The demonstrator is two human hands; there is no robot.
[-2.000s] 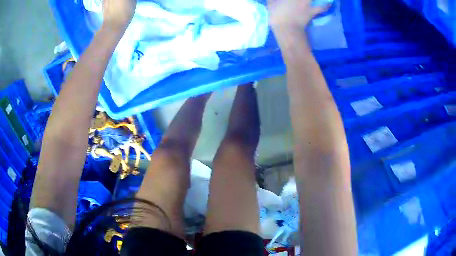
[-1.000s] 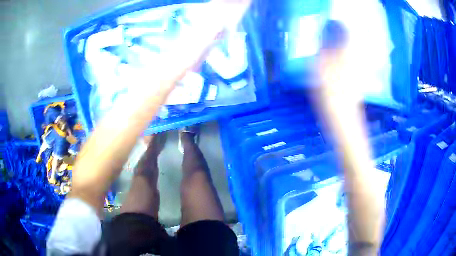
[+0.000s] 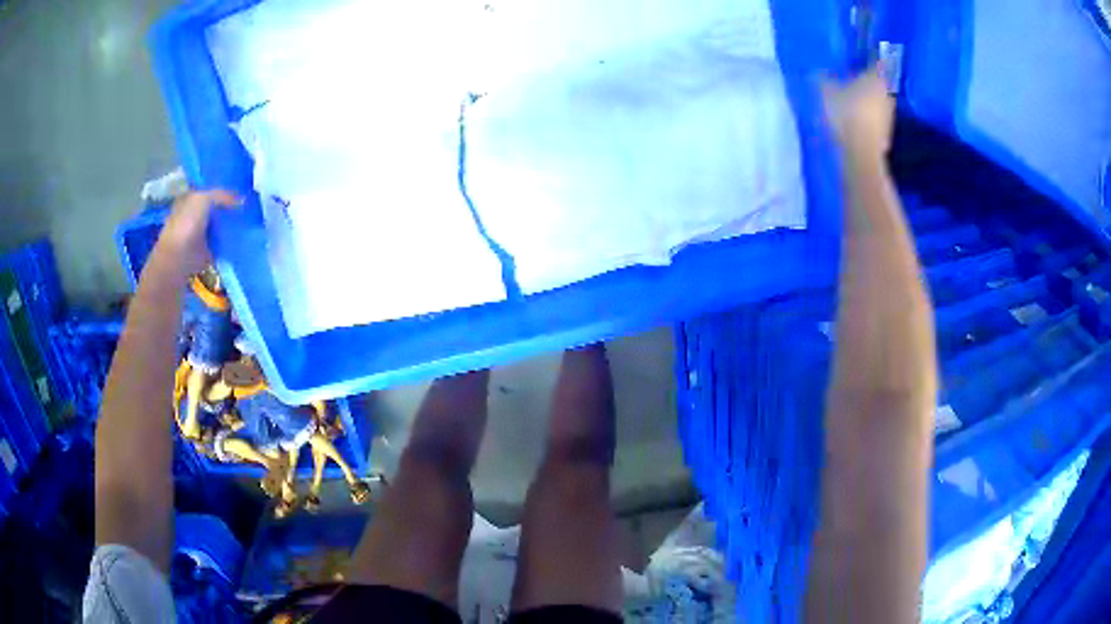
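A blue shallow tray [image 3: 536, 319] is held at the top middle in front of me, slightly tilted. A white liner [image 3: 366, 159] covers its bottom, with a dark tear or gap through the middle and ragged edges. No figure parts show on the liner. My left hand [image 3: 201, 226] grips the tray's left side. My right hand [image 3: 860, 110] is on the tray's right side; its fingers are partly hidden and a little blurred. The tray's far edge is cut off by the picture.
Stacked blue trays with paper labels [image 3: 780, 451] stand at the right. A blue bin of orange-tan and blue figure parts [image 3: 262, 414] is at the lower left. More blue crates [image 3: 37, 366] are at the far left. Grey floor [image 3: 73, 134] shows at the upper left.
A second ago a tray of white parts lay ahead and my hands were apart and blurred. Now both hands hold a lined tray over that spot.
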